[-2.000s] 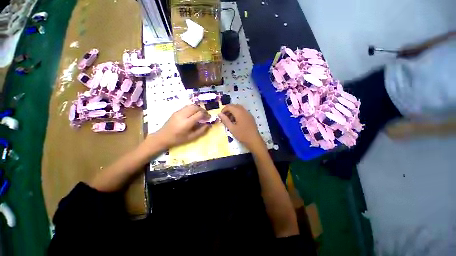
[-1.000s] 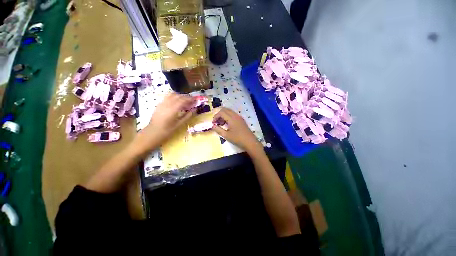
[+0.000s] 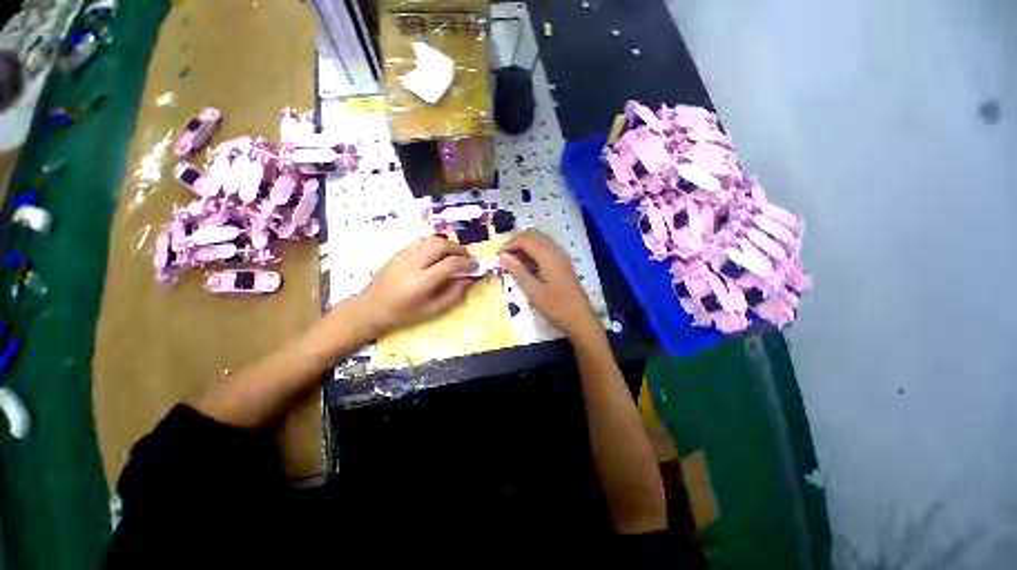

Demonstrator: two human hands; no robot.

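Observation:
My left hand (image 3: 418, 284) and my right hand (image 3: 546, 281) are close together over the yellow pad (image 3: 446, 334). Their fingertips hold the two ends of one pink unit (image 3: 485, 266), mostly covered by the fingers. Another pink unit (image 3: 462, 212) lies just beyond the hands, next to black blocks (image 3: 474, 233), at the foot of the taped box. The pad lies on the white perforated plate (image 3: 362, 228).
The taped cardboard box (image 3: 441, 117) stands behind the hands, a black mouse (image 3: 514, 100) beside it. A pile of pink units (image 3: 240, 195) lies left on brown sheet (image 3: 268, 356). A blue tray (image 3: 597, 200) heaped with units is right. A green conveyor (image 3: 67, 301) runs far left.
One second ago my left hand was at the unit by the black blocks and my right hand held another. Now both hands are together on one unit. The person at the right edge is gone.

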